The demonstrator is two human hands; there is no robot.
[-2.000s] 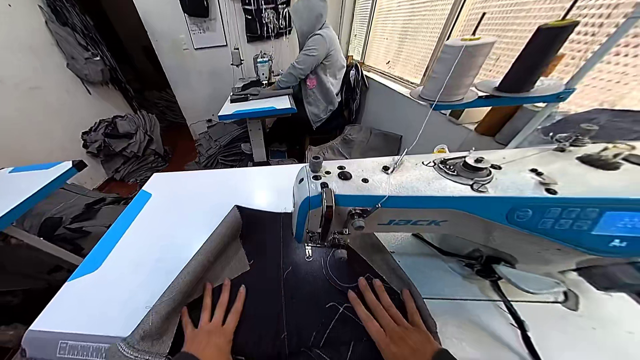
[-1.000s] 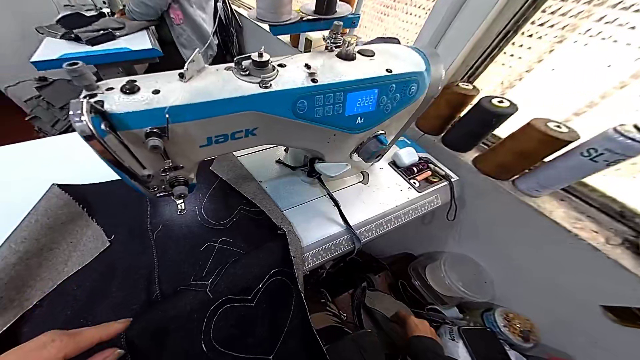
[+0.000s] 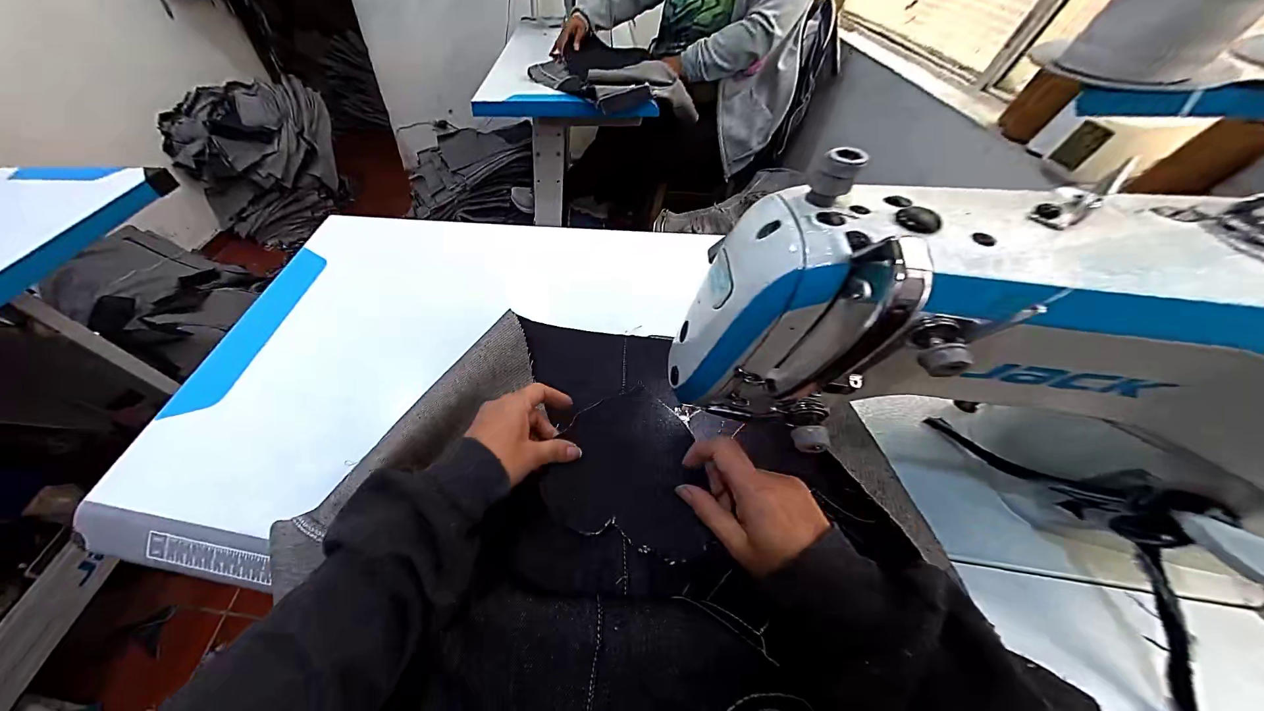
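Note:
A dark heart-shaped denim piece (image 3: pixel 627 464) lies over a larger dark denim panel (image 3: pixel 533 632) that bears pale stitched lines. My left hand (image 3: pixel 523 434) pinches the left edge of the heart piece between thumb and fingers. At its right edge, my right hand (image 3: pixel 755 499) has thumb and fingertips on the piece, close below the head of a Jack sewing machine (image 3: pixel 790 296). The needle and presser foot are mostly hidden behind the machine's head. The panel's grey underside (image 3: pixel 444 415) shows where its left edge is folded over.
The white table (image 3: pixel 395 286) has a blue edge strip. Beyond it, a co-worker (image 3: pixel 750 79) handles grey cloth (image 3: pixel 617 79) at another table. Piles of dark garments (image 3: pixel 252 148) lie at the left. A black cord (image 3: pixel 1165 612) hangs by the machine's right side.
The view has swung back left from the machine's right side. The heart piece now lies on the panel between both hands; two seconds ago both hands lay spread flat on the panel.

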